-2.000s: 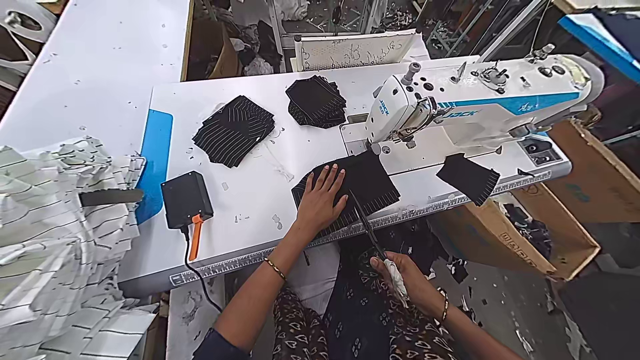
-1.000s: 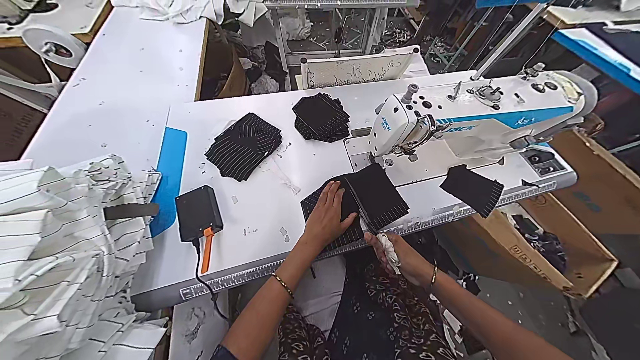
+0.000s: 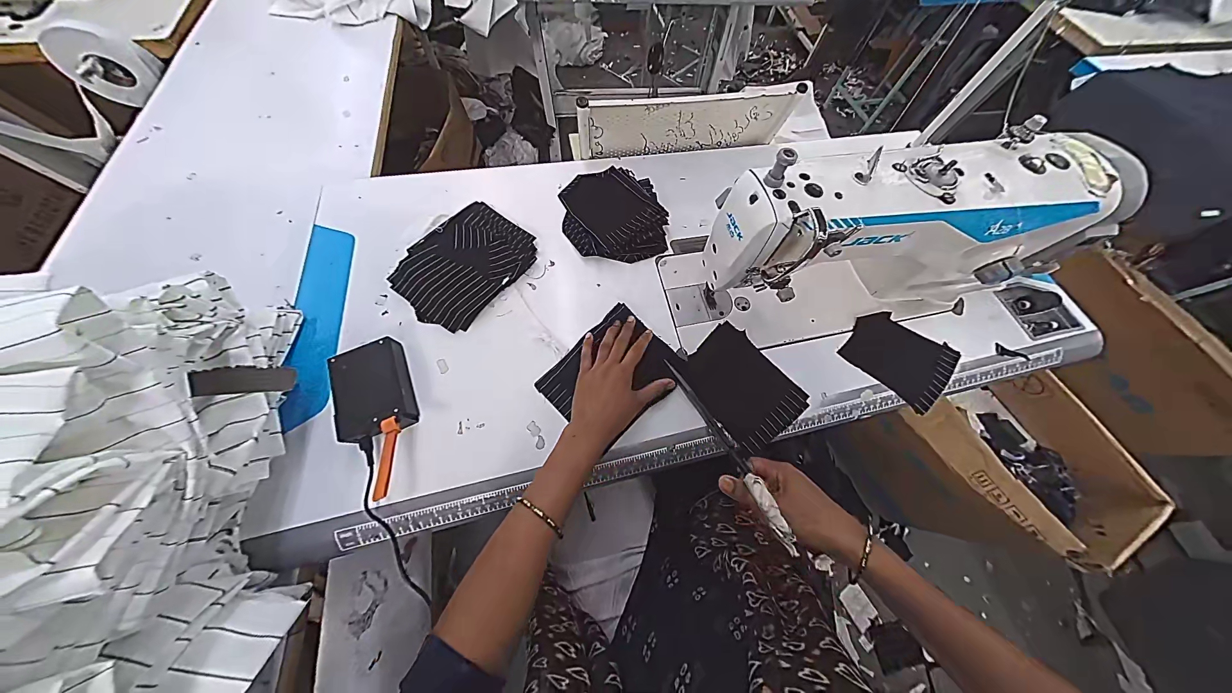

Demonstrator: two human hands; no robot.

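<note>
My left hand (image 3: 612,380) lies flat, fingers spread, on a black pinstriped fabric piece (image 3: 568,375) near the table's front edge. In my right hand (image 3: 784,500) are long scissors (image 3: 710,414) with cloth-wrapped handles, their blades pointing up and left between that piece and another black striped piece (image 3: 746,380) to its right. Whether the blades are apart cannot be told. Two stacks of black striped pieces, one at the left (image 3: 462,265) and one nearer the middle (image 3: 613,214), lie farther back. One more black piece (image 3: 900,361) rests at the right, below the sewing machine arm.
A white and blue sewing machine (image 3: 914,221) stands on the white table (image 3: 462,385). A black box (image 3: 372,390) with an orange lever and cable sits at the left. Striped white fabric (image 3: 144,481) is heaped beyond it. An open cardboard box (image 3: 1126,500) stands low at the right.
The black fabric, joined or touching under my left hand before, now lies as two separate pieces with a gap. My right hand and the scissors have moved away from the cloth.
</note>
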